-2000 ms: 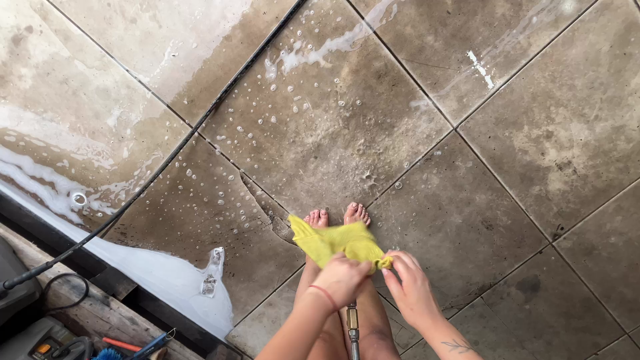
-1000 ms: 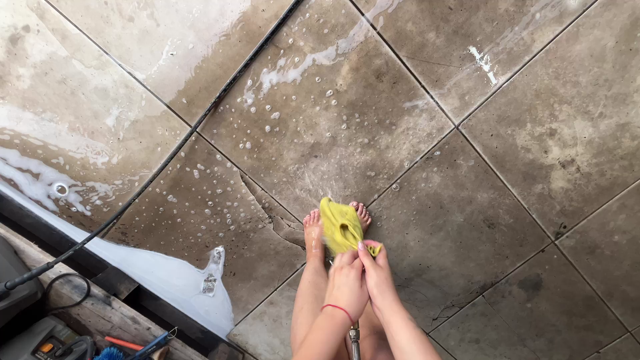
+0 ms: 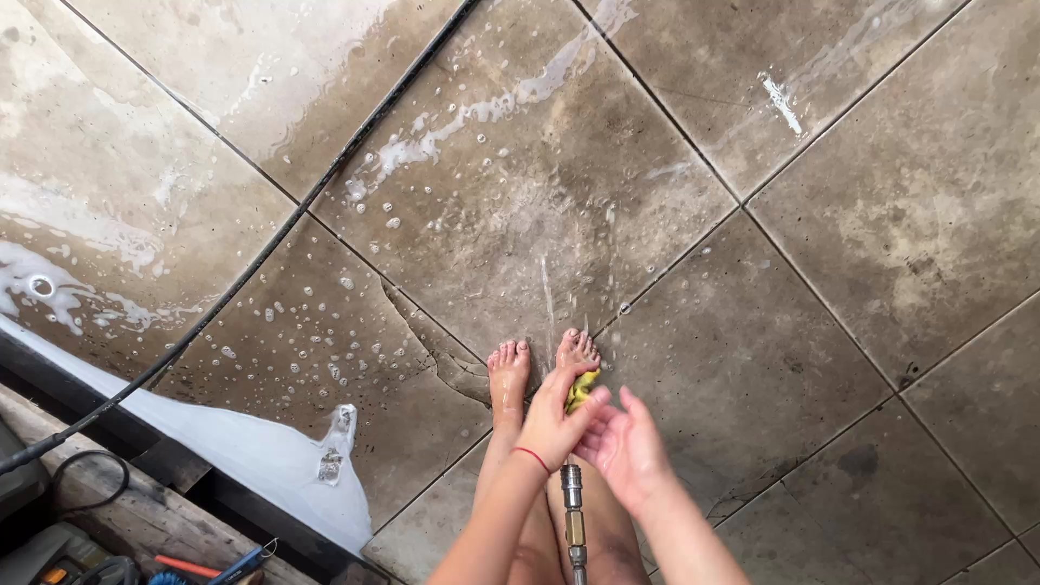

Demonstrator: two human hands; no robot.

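Observation:
My left hand (image 3: 554,422), with a red string at its wrist, is shut on a crumpled yellow cloth (image 3: 582,390); much of the cloth is hidden behind the fingers. Beside it, my right hand (image 3: 624,448) is wet, palm turned up and fingers apart, its fingertips close to the left hand. Just below the hands, a metal hose coupling (image 3: 574,504) with a brass section runs down between the legs. A thin stream of water (image 3: 547,292) falls near the bare feet, onto the tiled floor (image 3: 520,195).
A black hose (image 3: 268,244) crosses the wet floor diagonally. At lower left are a white object (image 3: 268,463) of unclear kind, a dark channel, a wooden beam (image 3: 162,512), and tools with red and blue handles (image 3: 240,565). Soap suds lie across the tiles.
The yellow cloth, spread out in the earlier frames, is now bunched up small. My right hand has let go of it and turned palm up.

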